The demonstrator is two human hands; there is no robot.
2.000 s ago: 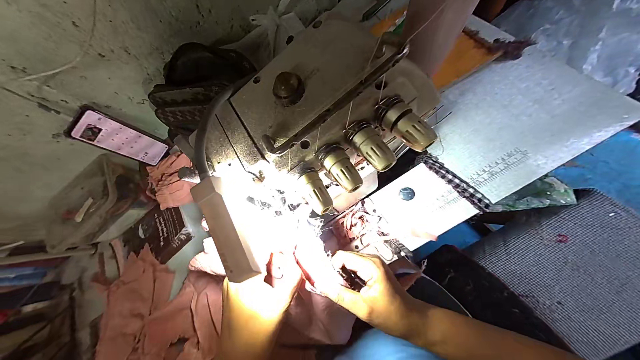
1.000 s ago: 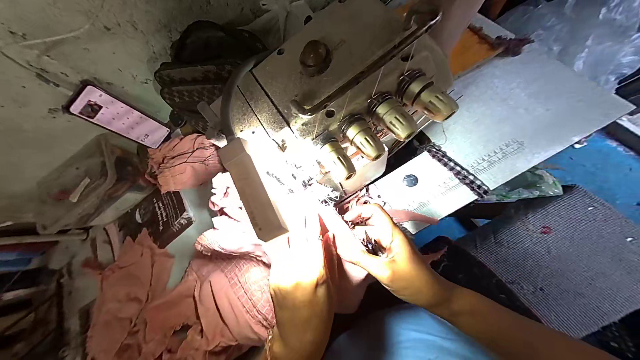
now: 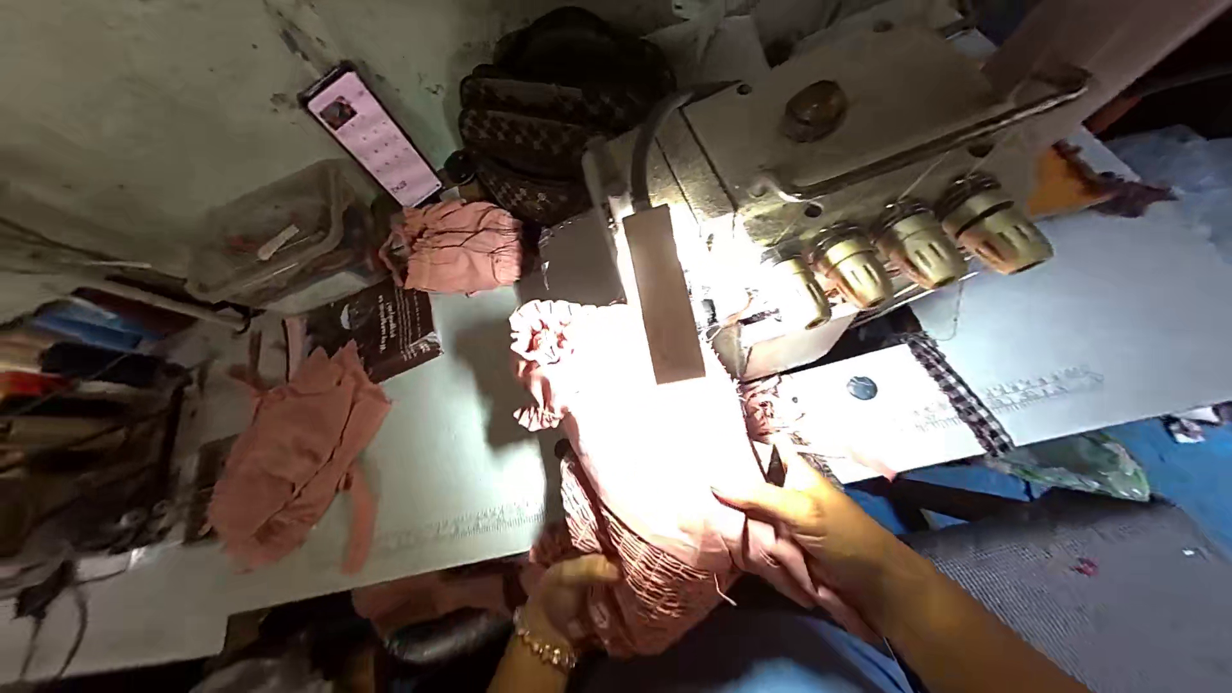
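Observation:
A pink gathered fabric garment piece (image 3: 654,452) lies under and in front of the lit head of an overlock sewing machine (image 3: 866,125), its middle washed out by the lamp. My left hand (image 3: 568,602), with a bracelet at the wrist, grips the shirred lower part near the table's front edge. My right hand (image 3: 808,505) holds the fabric's right side between thumb and fingers, below the machine's presser area. Four tension knobs, several in a row (image 3: 924,245), stand on the machine's front. The needle area is hidden by glare.
Pink fabric pieces (image 3: 298,452) and a bundled pink piece (image 3: 462,245) lie left on the worktable (image 3: 443,414). Behind them are a phone (image 3: 375,135), a clear plastic container (image 3: 279,236) and a dark patterned bag (image 3: 539,115). A checked strip (image 3: 958,399) crosses the machine bed.
Both hands have moved away from the needle area toward the table's front edge and apart from each other. More of the pink fabric is spread out between them.

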